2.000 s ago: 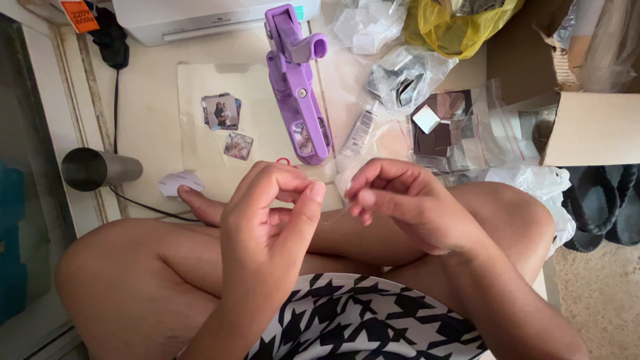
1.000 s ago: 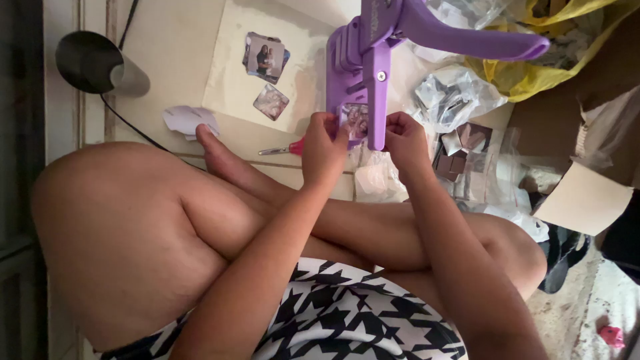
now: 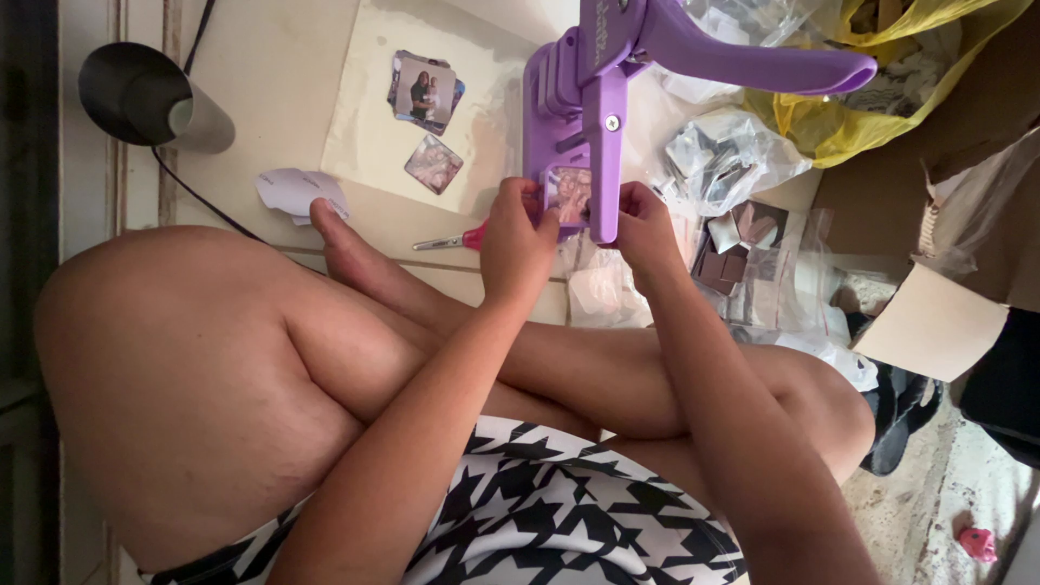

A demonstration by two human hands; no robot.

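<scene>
A purple hand-lever press (image 3: 605, 162) stands on the tiled floor, its handle pointing right. In its front recess lies a square photo piece (image 3: 569, 195). My left hand (image 3: 524, 231) is at the left side of that recess, thumb and fingers on its edge. My right hand (image 3: 646, 227) touches the press's lower right side, its fingertips partly hidden behind the purple arm. Left of the press, a stack of square photo prints (image 3: 426, 91) and a single square photo piece (image 3: 434, 164) rest on a translucent sheet (image 3: 366, 138).
Small scissors (image 3: 451, 242) lie beside my left hand. A dark metal tumbler (image 3: 162, 101), a cable and paper scraps (image 3: 299, 193) are at left. To the right are clear plastic bags (image 3: 731, 154), dark square pieces (image 3: 721, 268), a yellow bag (image 3: 845, 134) and a cardboard box (image 3: 877, 187). My crossed legs are close below.
My hands have gone from being raised over my lap to the front of the press. Its handle now sticks out to the right. The view has shifted.
</scene>
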